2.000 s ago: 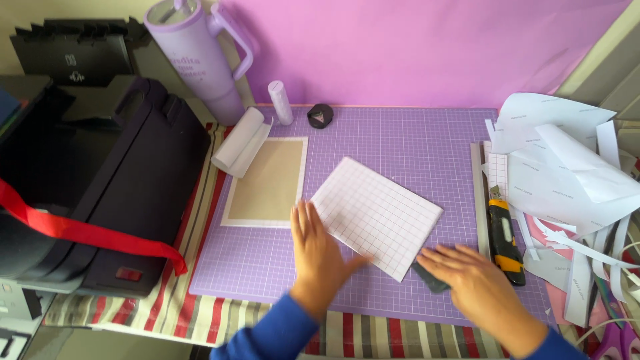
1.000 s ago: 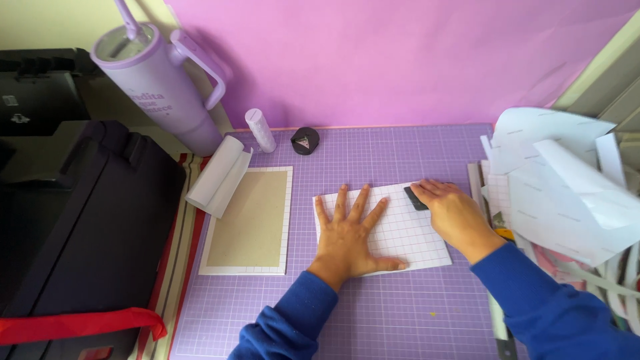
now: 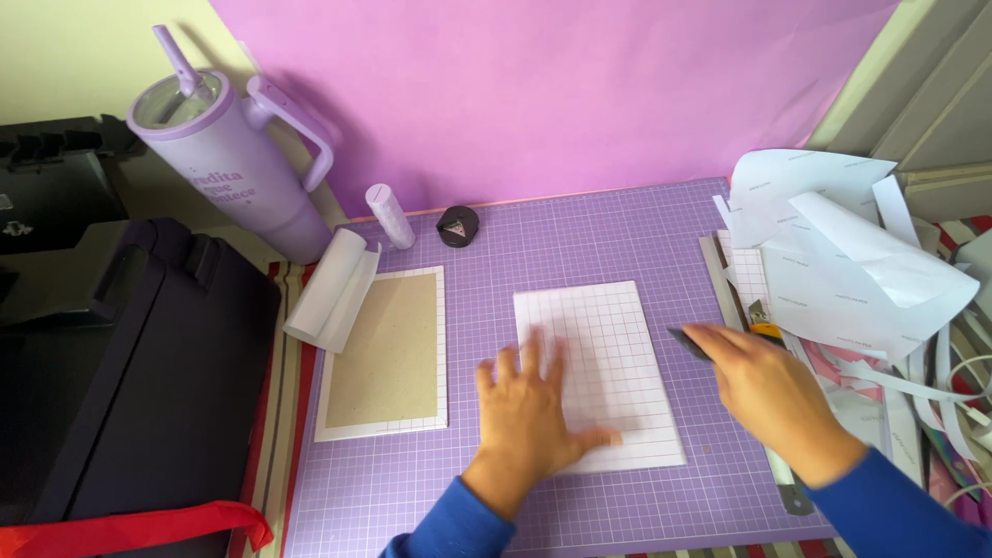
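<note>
A white panel with a printed grid [image 3: 612, 372] lies on the purple cutting mat [image 3: 480, 271]. My left hand [image 3: 527, 411] has its fingers spread over the panel's left side and is blurred. My right hand [image 3: 763, 387], right of the panel, grips a small dark flat tool [image 3: 688, 343] that points left. At left lies a greyboard panel with a white gridded border [image 3: 387, 356], its upper left corner under a curled white sheet [image 3: 329, 291]. A metal ruler [image 3: 721, 283] runs partly under my right arm, beside a yellow and black utility knife [image 3: 763, 331].
At the back left stand a lilac tumbler [image 3: 232, 170] and a white cylinder [image 3: 390, 215], with a round black item [image 3: 457, 226] beside it. A black printer [image 3: 155, 364] with a red ribbon [image 3: 139, 527] flanks the mat. Paper scraps [image 3: 845, 271] pile up at right.
The gridded panel has turned from a slant, to wide, to upright. My right hand with the dark tool has come off the panel to its right. The view has also shifted.
</note>
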